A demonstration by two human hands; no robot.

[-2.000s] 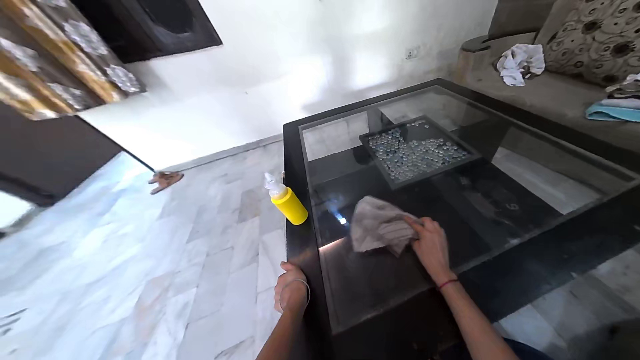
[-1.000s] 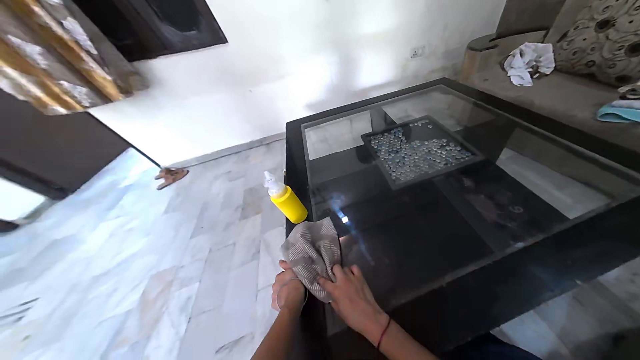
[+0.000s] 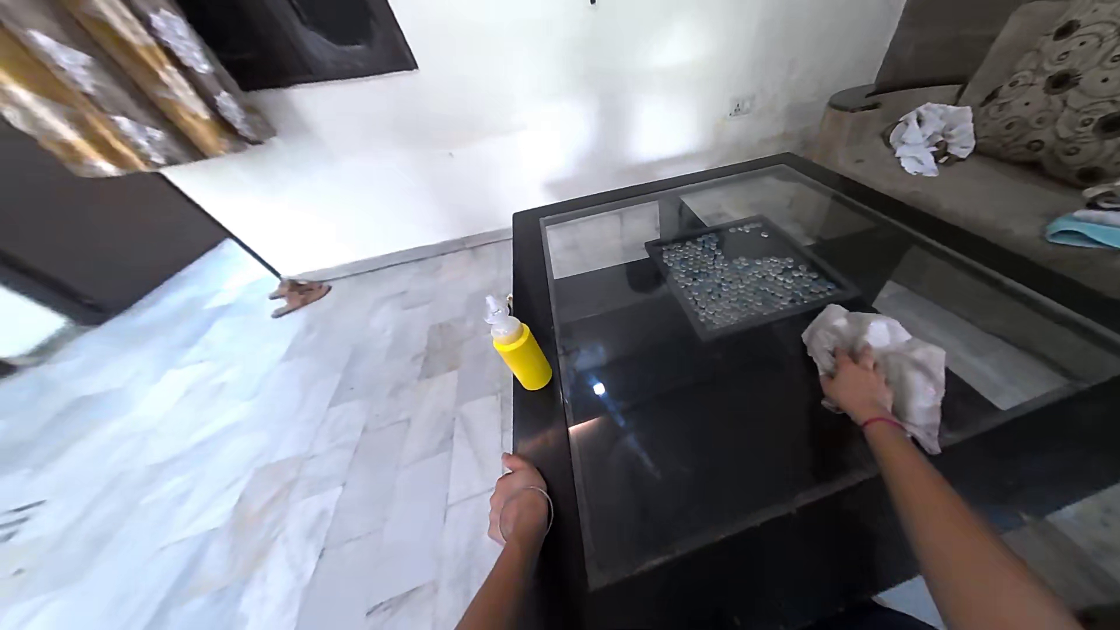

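Observation:
My right hand (image 3: 859, 385) presses a crumpled light cloth (image 3: 910, 376) onto the glass top of a black-framed table (image 3: 700, 437), right of centre. At the table's left edge, my left hand (image 3: 520, 500) grips the black frame, with a thin bangle at its wrist. Beyond it on the same frame stands a yellow spray bottle (image 3: 523, 357) with a clear nozzle. Under the glass lies a dark square tray (image 3: 713, 331) holding many small glass pebbles.
A sofa (image 3: 989, 206) with a patterned cushion (image 3: 1054, 92), a white cloth (image 3: 933, 136) and a turquoise cloth (image 3: 1083, 231) is at the right. A mop (image 3: 299, 296) rests on the marble floor (image 3: 350, 420) by the wall. A curtain (image 3: 122, 79) hangs at upper left.
The cloth and my right hand first went to the left frame edge beside my left hand, then across to the right side of the glass. My left hand remains at the left edge.

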